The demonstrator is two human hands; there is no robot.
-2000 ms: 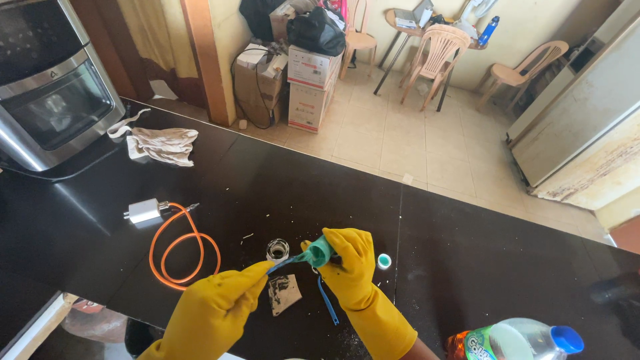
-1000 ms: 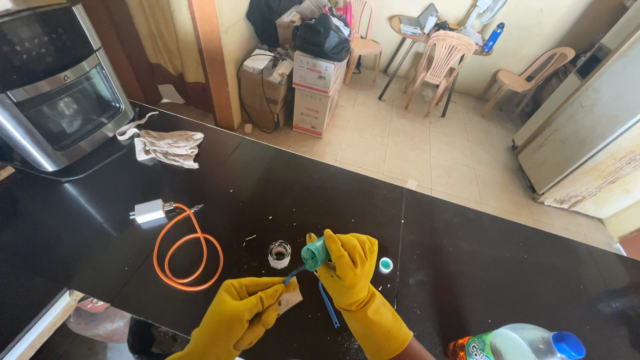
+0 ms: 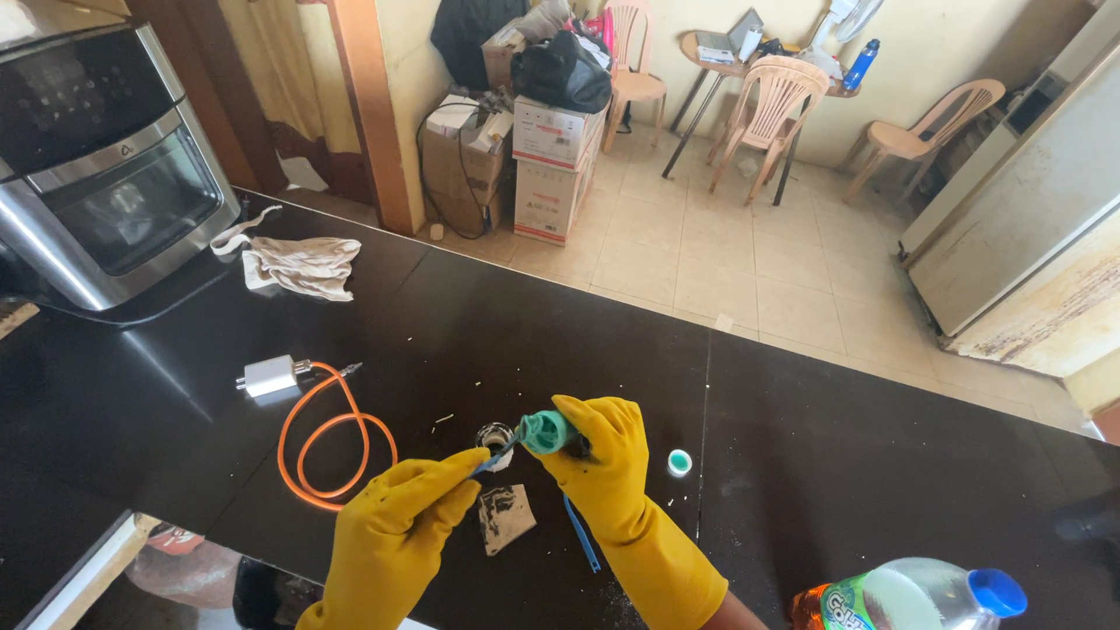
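Note:
My left hand [image 3: 398, 525], in a yellow rubber glove, pinches a thin blue stick [image 3: 496, 458] whose tip meets the mouth of a small green container [image 3: 548, 431]. My right hand [image 3: 608, 464], gloved the same way, grips that container, tilted with its opening toward the left hand. Just behind the stick stands a small open glass jar [image 3: 496, 444] with dark smears. Below it lies a piece of cardboard [image 3: 507, 518] with black marks. Another blue strip [image 3: 581, 535] shows beside the right wrist. A small white and green cap [image 3: 679, 462] rests to the right.
An orange cable with a white adapter [image 3: 272, 376] lies at left, near a crumpled cloth [image 3: 302, 266] and a countertop oven [image 3: 114, 166]. A plastic bottle with a blue cap [image 3: 914, 595] is at the lower right. Beyond the dark counter [image 3: 831, 437] are boxes [image 3: 547, 197] and chairs [image 3: 779, 105].
The blue stick, seen lower at the container's mouth a second ago, is now at its left rim. My left hand has shifted slightly. The right hand still grips the green container.

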